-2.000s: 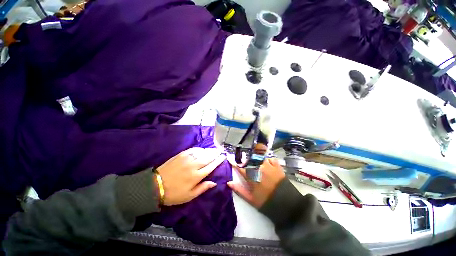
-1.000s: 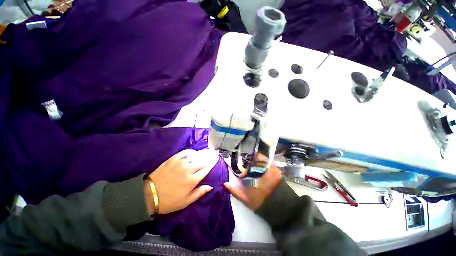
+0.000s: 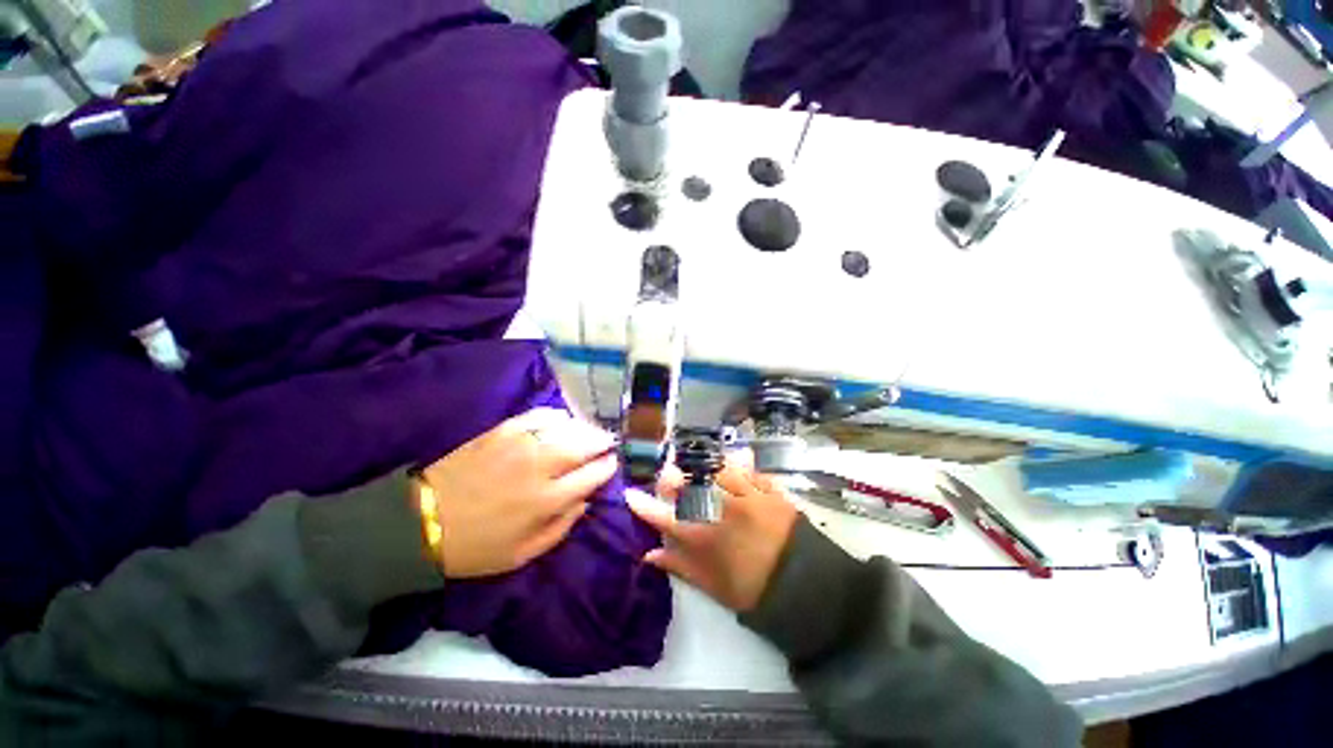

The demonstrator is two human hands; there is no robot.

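Note:
A dark purple garment (image 3: 322, 205) spreads over the left of the table, and its narrow end lies under the left end of the white sewing machine head (image 3: 863, 322). My left hand (image 3: 519, 497) lies flat on the cloth, fingertips near the needle area. My right hand (image 3: 731, 538) is at the cloth's right edge, thumb and fingers close to the needle, partly behind the tension dial (image 3: 699, 475). The needle and presser foot are hidden by machine parts and fingers. Whether my right fingers pinch the cloth is unclear.
Red-handled snips (image 3: 997, 526) and a second red tool (image 3: 892, 503) lie right of my right hand. Light-blue handles (image 3: 1107, 475) show beside the machine head. More purple garments (image 3: 950, 73) lie behind the machine. A ruler-marked edge (image 3: 585, 716) runs along the table's front.
The camera view has shifted, so the machine appears further left. My right hand's fingers have spread and show more beside the tension dial. My left hand stays on the cloth.

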